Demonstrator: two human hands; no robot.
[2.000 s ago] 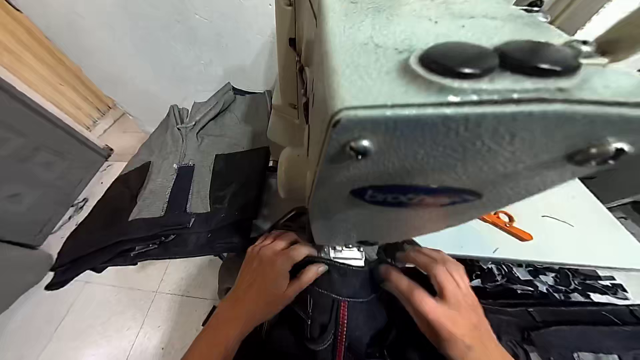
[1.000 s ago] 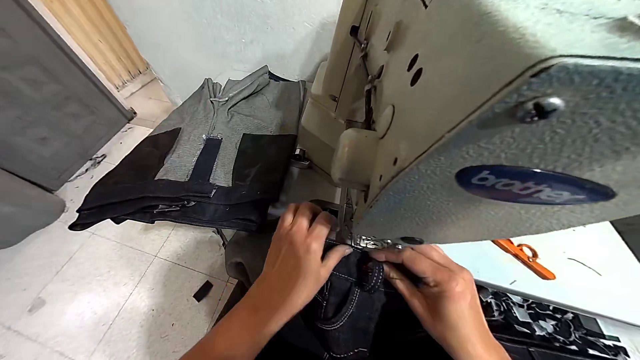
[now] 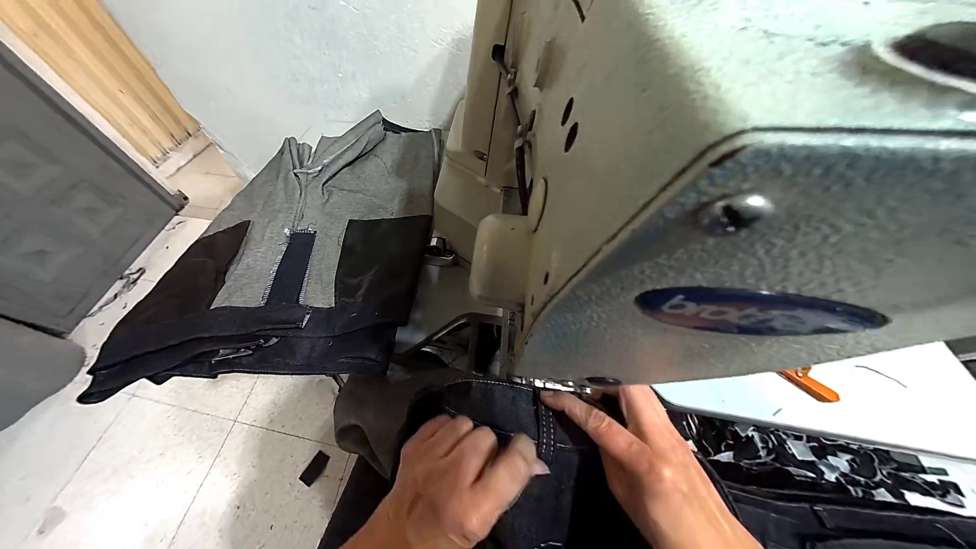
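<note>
A dark denim garment (image 3: 496,404) with pale stitching lies under the head of a Brother sewing machine (image 3: 640,229), its waistband edge at the metal presser foot (image 3: 560,386). My left hand (image 3: 465,480) is curled on the denim, gripping a fold of it just below the waistband. Beside a double-stitched belt loop (image 3: 546,427), my right hand (image 3: 648,457) rests on the cloth with its index fingertip close to the presser foot. The machine head hides the needle and part of the right fingers.
Stacked grey and dark denim pieces (image 3: 381,183) lie left of the machine. An orange tool, perhaps thread snips (image 3: 812,385), rests on the white table (image 3: 877,374). Fabric scraps (image 3: 808,457) and more dark denim (image 3: 862,526) are at the right. A dark scrap (image 3: 314,468) lies on the tiled floor.
The left hand has come away from the presser foot, down and toward me, and now grips the denim. The garment has shifted under the foot. The view has swung left.
</note>
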